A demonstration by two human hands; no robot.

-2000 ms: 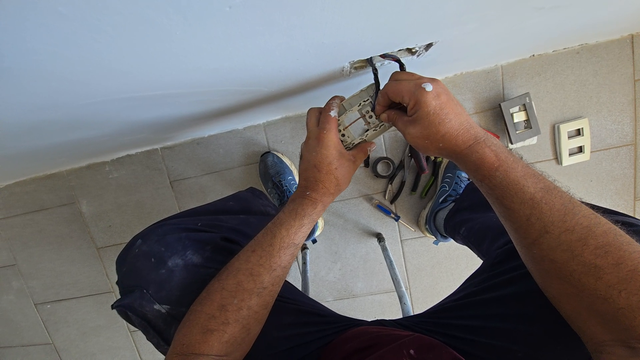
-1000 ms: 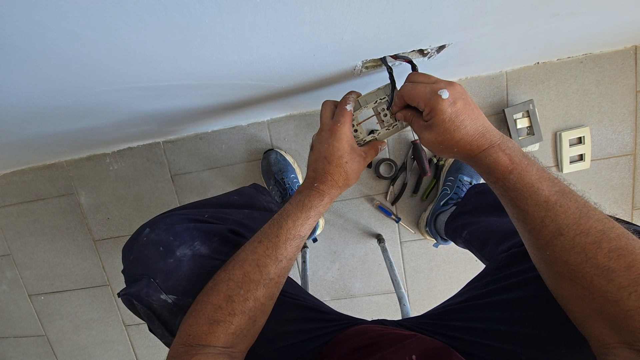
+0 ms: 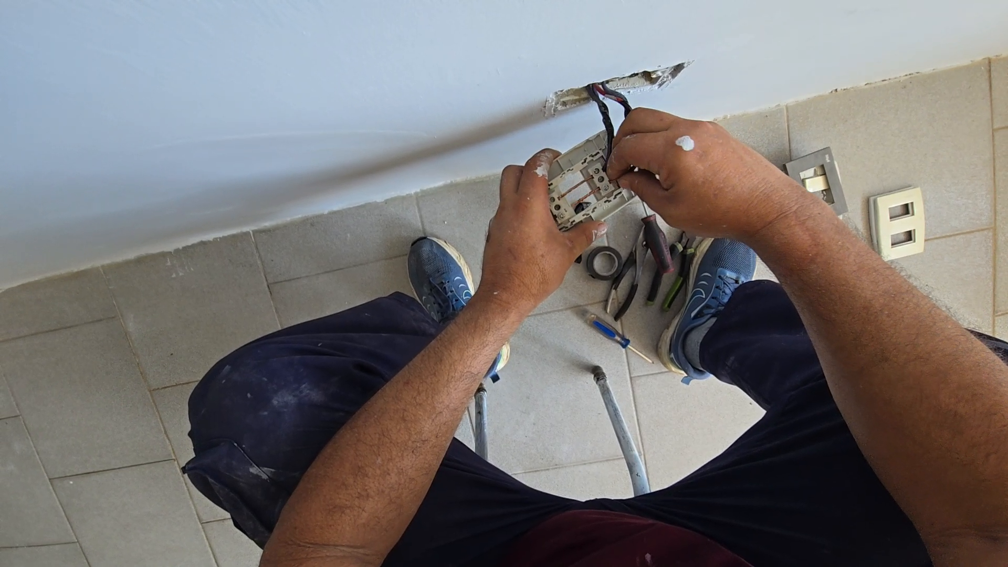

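Note:
My left hand (image 3: pixel 529 232) grips the left edge of an electrical outlet module in its mounting frame (image 3: pixel 581 189), its screw terminals and short copper wires facing me. At the frame's upper right, my right hand (image 3: pixel 669 169) pinches the dark insulated wires (image 3: pixel 605 114) where they meet the terminals; its fingertips hide the exact contact. These wires come out of a rough-edged opening (image 3: pixel 646 80) low in the wall. Below my right hand, a screwdriver with a dark red and black handle (image 3: pixel 657 244) points up toward the frame.
On the floor tiles lie black electrical tape (image 3: pixel 603 262), pliers (image 3: pixel 628 276), a green-handled tool (image 3: pixel 677 277) and a blue-handled screwdriver (image 3: pixel 618 336). To the right are a grey-framed switch or outlet (image 3: pixel 819 181) and a cream cover plate (image 3: pixel 898 222). Metal stool legs (image 3: pixel 622 433) stand between my shoes (image 3: pixel 713 291).
Both hands stay at the outlet frame, with only small shifts of the right fingers at the wires. The view has moved slightly.

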